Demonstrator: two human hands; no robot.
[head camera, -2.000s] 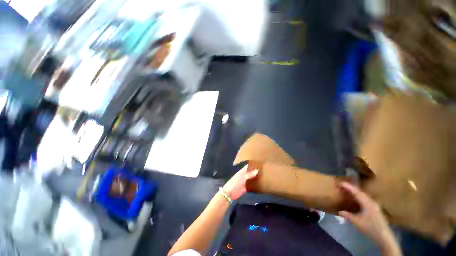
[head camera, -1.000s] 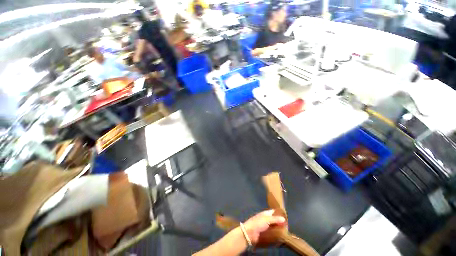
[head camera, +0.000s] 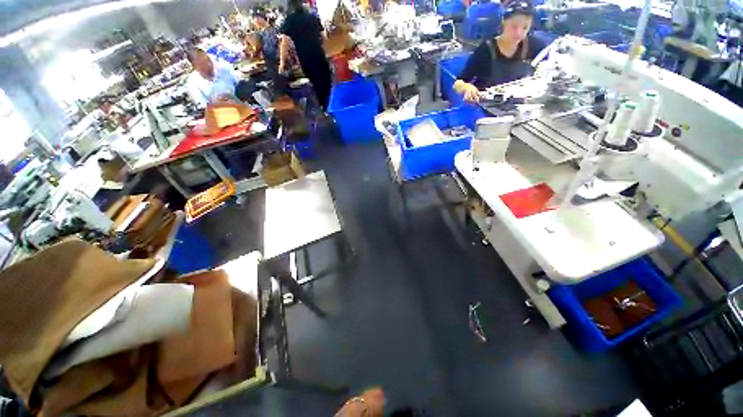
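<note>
My left hand (head camera: 367, 402) shows only in small part at the bottom edge, with a bracelet at the wrist. Its fingers are cut off or too small to read, and I cannot tell what it holds. My right hand is out of the picture. Nearest to me on the left, brown bag panels (head camera: 195, 330) lie loosely piled and folded on a table, with pale sheets (head camera: 134, 330) among them.
A white-topped stand (head camera: 300, 213) is left of the dark aisle floor. On the right is a machine table (head camera: 599, 240) with a red piece (head camera: 528, 199); a blue bin (head camera: 613, 305) sits below. Another blue bin (head camera: 436, 147) is ahead. Several people work farther back. Thread scraps lie on the floor.
The view has turned and steadied towards the aisle. My left hand has dropped to the bottom edge, and the brown panel it held is out of view. My right hand has left the picture.
</note>
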